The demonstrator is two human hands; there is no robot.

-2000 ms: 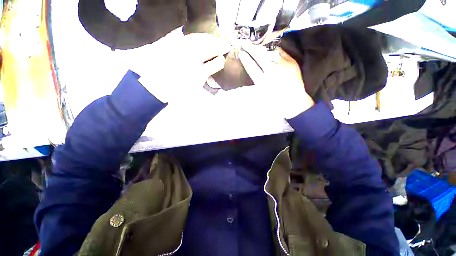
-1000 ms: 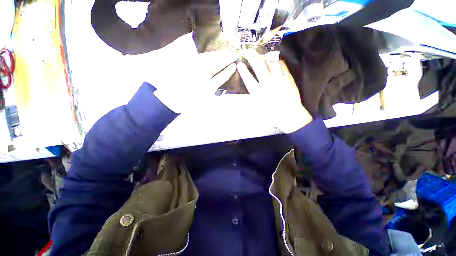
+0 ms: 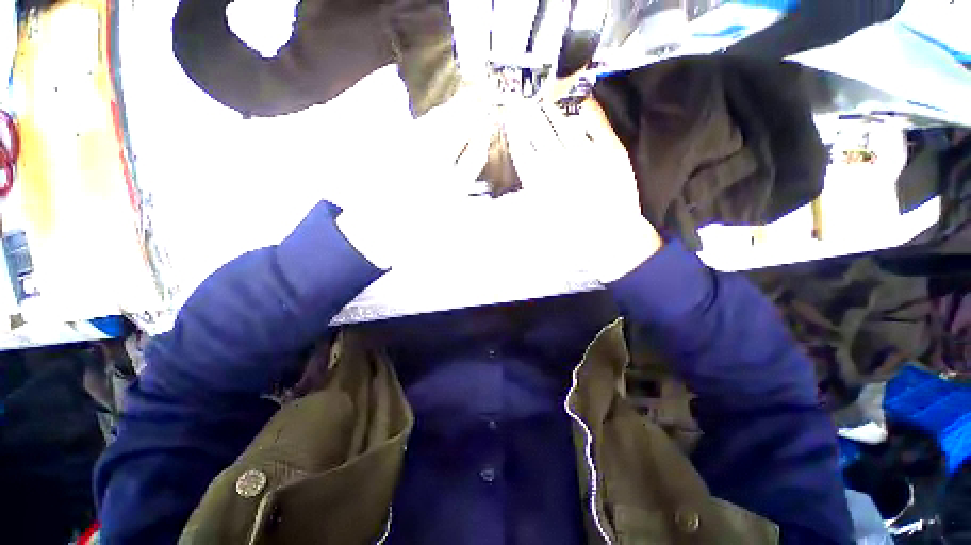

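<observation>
A small brown piece point(image 3: 498, 168) lies at top centre between my hands, just below the presser foot area point(image 3: 516, 80). My left hand point(image 3: 437, 160) and my right hand point(image 3: 591, 176) are overexposed and nearly merge with the white table. Their fingertips point towards the needle area; I cannot make out the fingers' grip on the piece. A dark brown curved piece point(image 3: 319, 64) with an open middle lies left of the needle. A bunched heap of dark brown cloth point(image 3: 724, 149) lies right of my right hand.
The white table's front edge point(image 3: 468, 307) runs below my forearms. A yellow strip point(image 3: 59, 160) and red scissor handles point(image 3: 6, 152) are at far left. Dark fabric point(image 3: 852, 319) is heaped below right, beside a blue basket point(image 3: 932, 410). The machine point(image 3: 660, 27) stands at the top.
My left sleeve has moved right and slightly down from its first position. Less of the small brown piece shows between my hands. More of the curved piece's right end shows.
</observation>
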